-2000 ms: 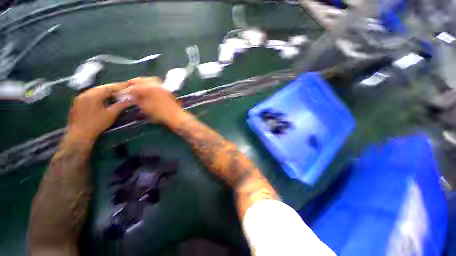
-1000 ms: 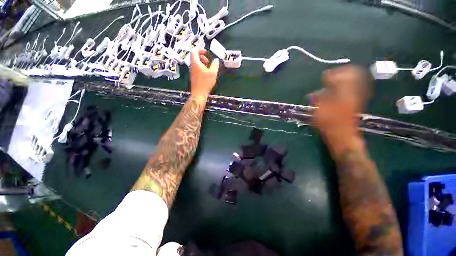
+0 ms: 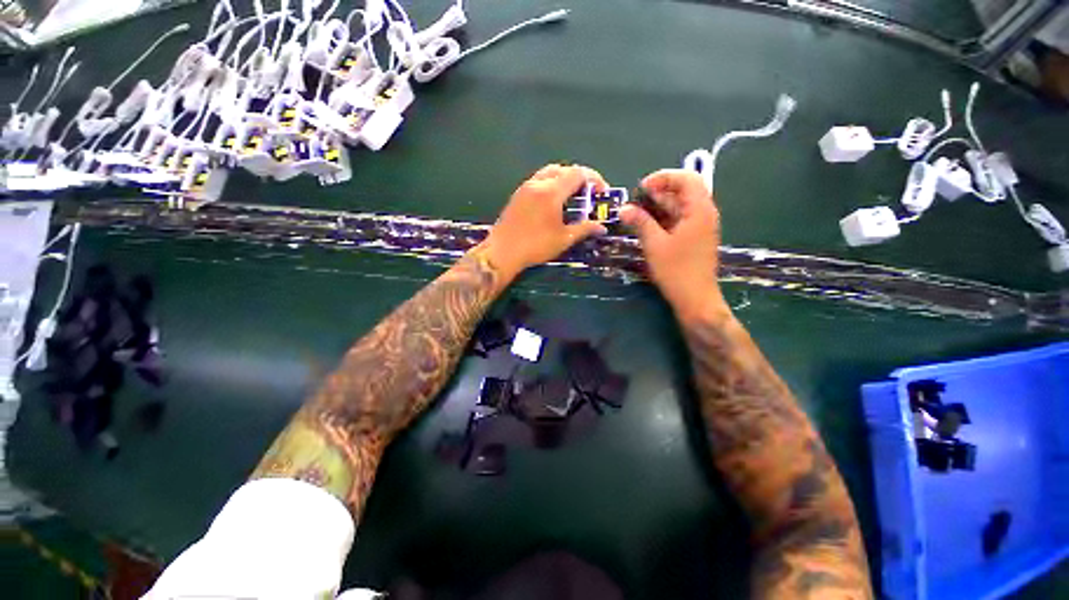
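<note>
My left hand (image 3: 549, 216) holds an open power adapter (image 3: 605, 206) between thumb and fingers above the dark rail. Its open face shows yellow and dark parts. My right hand (image 3: 676, 223) is right beside it and pinches a small dark piece (image 3: 645, 202), probably a black insulating piece, near the adapter's open side. The adapter's coiled white cord (image 3: 699, 162) shows behind my right hand, its free end pointing up and right. A loose heap of black pieces (image 3: 546, 396) lies in front of me, one showing a pale face (image 3: 526, 343).
Many open corded adapters (image 3: 281, 135) crowd the far left. A few white adapters (image 3: 870, 225) lie at the far right. Another black heap (image 3: 100, 346) is at left, beside a white sheet (image 3: 21, 264). A blue parts bin (image 3: 1018, 469) with black pieces stands at right. The dark rail (image 3: 387, 238) crosses the bench.
My left hand has moved away from the crowded adapters and now holds an open adapter. My right hand has come in from the right to meet it. The view has shifted too.
</note>
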